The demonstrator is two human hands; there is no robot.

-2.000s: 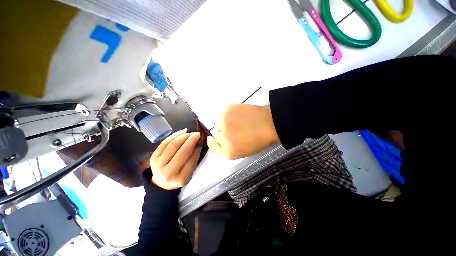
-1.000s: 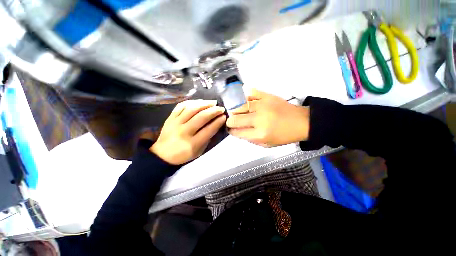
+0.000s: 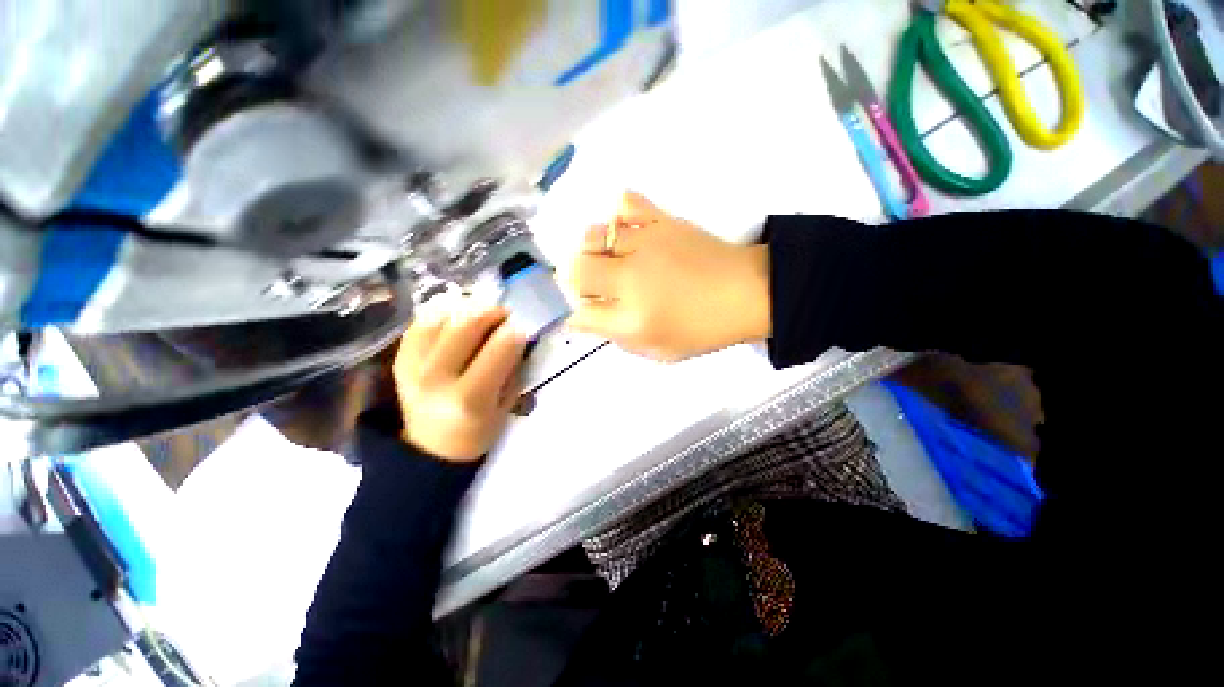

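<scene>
The white sewing machine point(image 3: 309, 175) with blue stripes fills the upper left, blurred. A grey-blue block point(image 3: 533, 298) sits beside its presser foot area, between my hands. My left hand point(image 3: 456, 376) is left of the block, its fingertips by the metal parts. Dark brown fabric point(image 3: 316, 407) lies behind and left of it, with a small dark edge showing below the fingers. My right hand point(image 3: 665, 285), with a ring, is right of the block, fingers bent and touching or nearly touching it. The needle and the fingertips' hold are too unclear to tell.
Pink and light blue snips point(image 3: 886, 152) and scissors with green and yellow handles point(image 3: 950, 118) lie at the upper right. The ruler-marked table edge point(image 3: 711, 454) runs before my lap. Blue material with brown pieces point(image 3: 969, 463) is beyond the edge. A grey fan box point(image 3: 47, 611) is at lower left.
The view has shifted. My hands have moved apart from their earlier meeting at the cloth edge, now on either side of the block. Less brown fabric shows, and a black line on the table is uncovered.
</scene>
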